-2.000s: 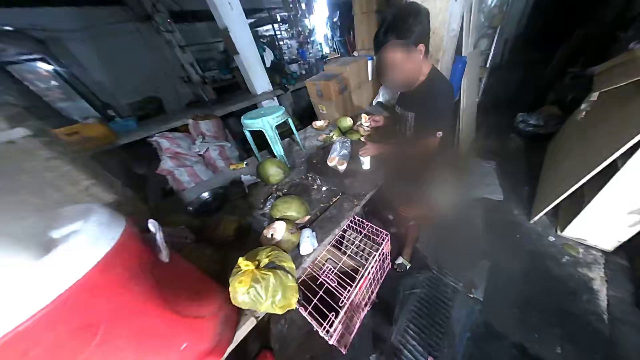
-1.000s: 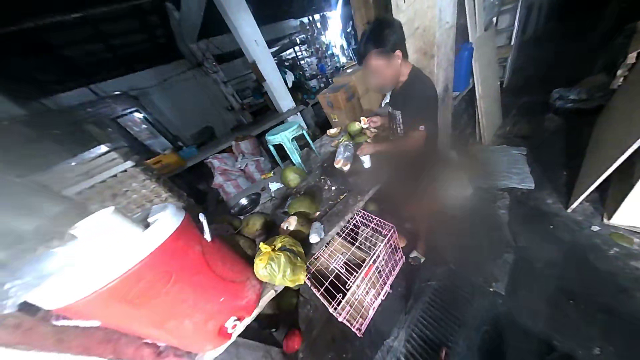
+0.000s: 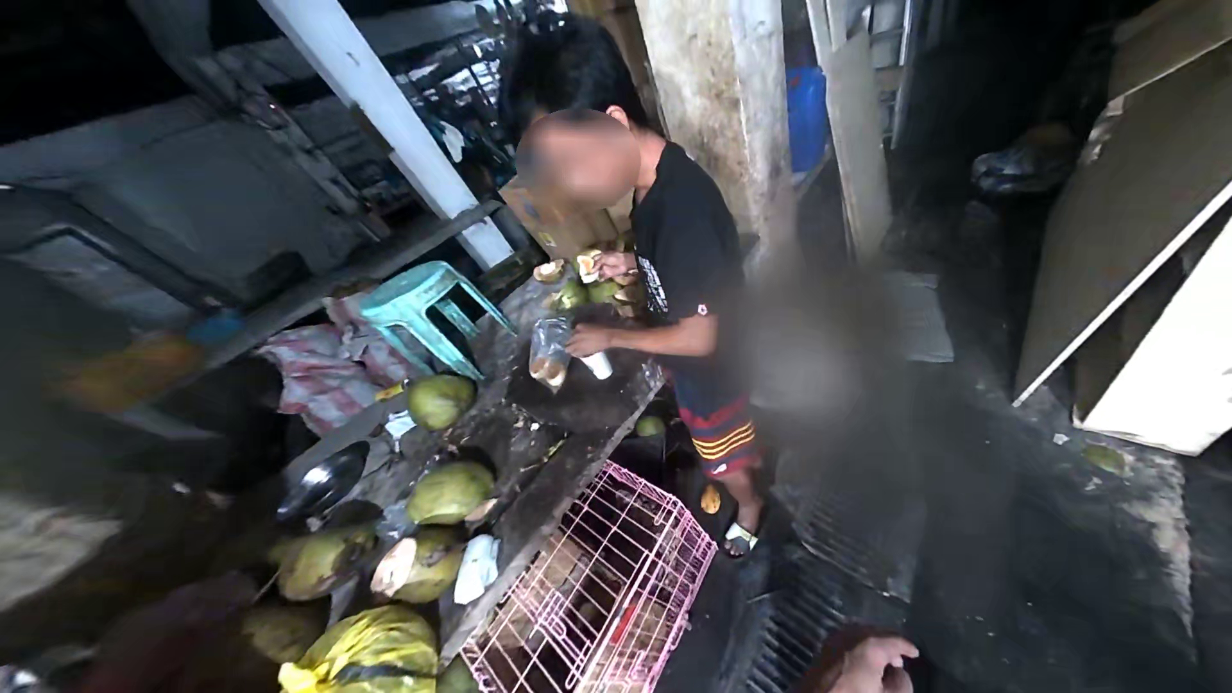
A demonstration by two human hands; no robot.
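My right hand [image 3: 871,664] shows at the bottom edge, right of the pink wire cage [image 3: 616,587], its fingers partly curled with nothing visible in them. My left hand is not seen. Green coconuts [image 3: 450,493] lie along a dark wooden bench [image 3: 549,491]; one cut coconut [image 3: 419,568] shows its pale husk beside a crumpled white wrapper [image 3: 476,568]. A yellow plastic bag [image 3: 371,650] sits at the near end. Across the bench, a person [image 3: 688,231] holds an opened coconut piece [image 3: 587,267] in one hand; the other is at a white cup [image 3: 597,364] beside a clear plastic bag [image 3: 550,351].
A teal plastic stool [image 3: 428,298] stands behind the bench, next to red and white sacks [image 3: 327,371]. A black pan [image 3: 327,478] lies at the bench's far side. A metal floor grate [image 3: 799,616] and leaning boards [image 3: 1107,241] are at the right.
The view has moved in toward the bench, and the red and white cooler has left it. My right hand has come into view at the bottom. The person stays at the bench with a coconut piece.
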